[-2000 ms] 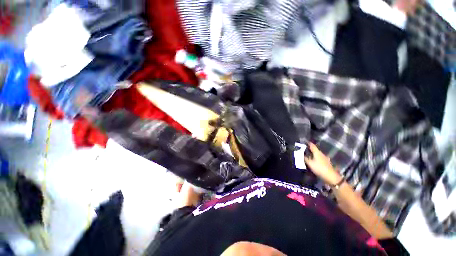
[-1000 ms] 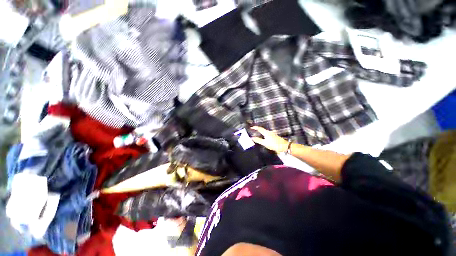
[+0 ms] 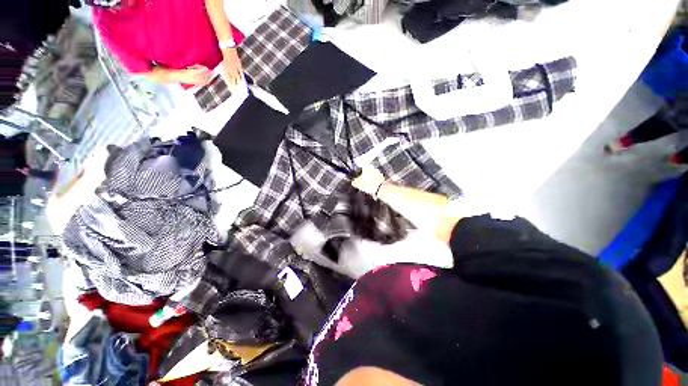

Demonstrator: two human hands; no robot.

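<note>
A grey, black and white plaid shirt (image 3: 309, 177) lies spread on the white table (image 3: 569, 154), one sleeve stretched to the right. My right hand (image 3: 368, 181) reaches in from the right and pinches the shirt's front; the cloth below the hand is blurred. Dark bundled garments (image 3: 245, 313) lie at lower left, with a white ticket (image 3: 290, 283) on black cloth. My left hand is not in view.
A person in a pink top (image 3: 155, 34) stands across the table, hands at a plaid panel (image 3: 275, 45) beside black panels (image 3: 320, 75). A striped grey-white heap (image 3: 143, 226), red cloth (image 3: 124, 313) and jeans (image 3: 98, 350) lie left.
The view has swung right and up, bringing the other person into sight. My right hand has moved from beside the white ticket onto the plaid shirt. My left hand has gone from view.
</note>
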